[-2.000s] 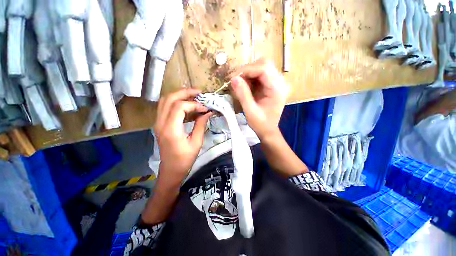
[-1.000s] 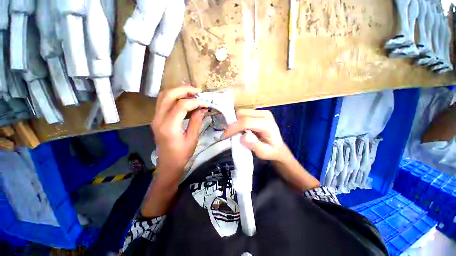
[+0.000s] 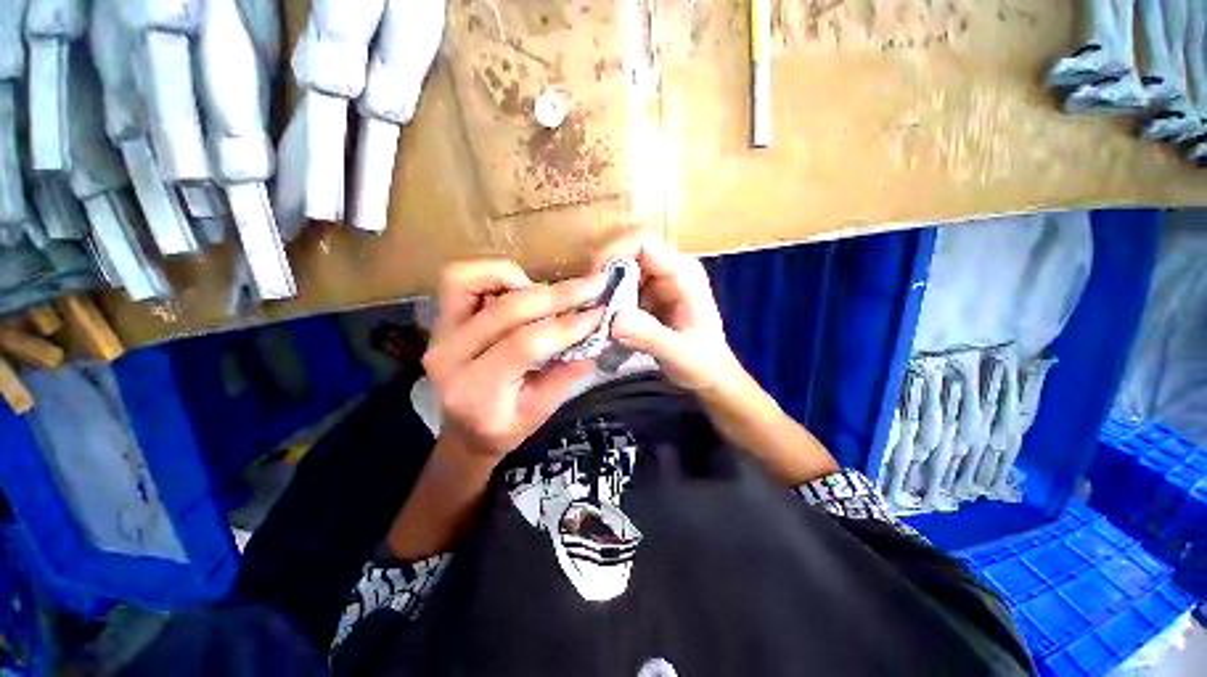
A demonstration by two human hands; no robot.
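Observation:
A white leg piece [image 3: 613,294] is held between both hands at the bench's front edge. Its dark-lined end shows between the fingertips; most of the rest is hidden by the hands. My left hand [image 3: 510,355] is closed around it from the left. My right hand [image 3: 678,315] grips it from the right with thumb and fingers. Whether the right fingers also hold a thin stick cannot be told. A slim tool [image 3: 760,79] and a small white lump [image 3: 549,109] lie on the stained bench [image 3: 847,172].
White leg pieces [image 3: 238,132] are heaped at the left of the bench, and more [image 3: 1105,79] lie in a row at the right. Brown wooden ends [image 3: 90,327] show at the far left. Blue crates [image 3: 913,331] stand below, one with white legs [image 3: 960,423] inside.
The leg piece has turned; its long shaft no longer lies down over my chest. My right hand has moved up to the dark-lined end beside my left. The thin stick seen earlier is not visible.

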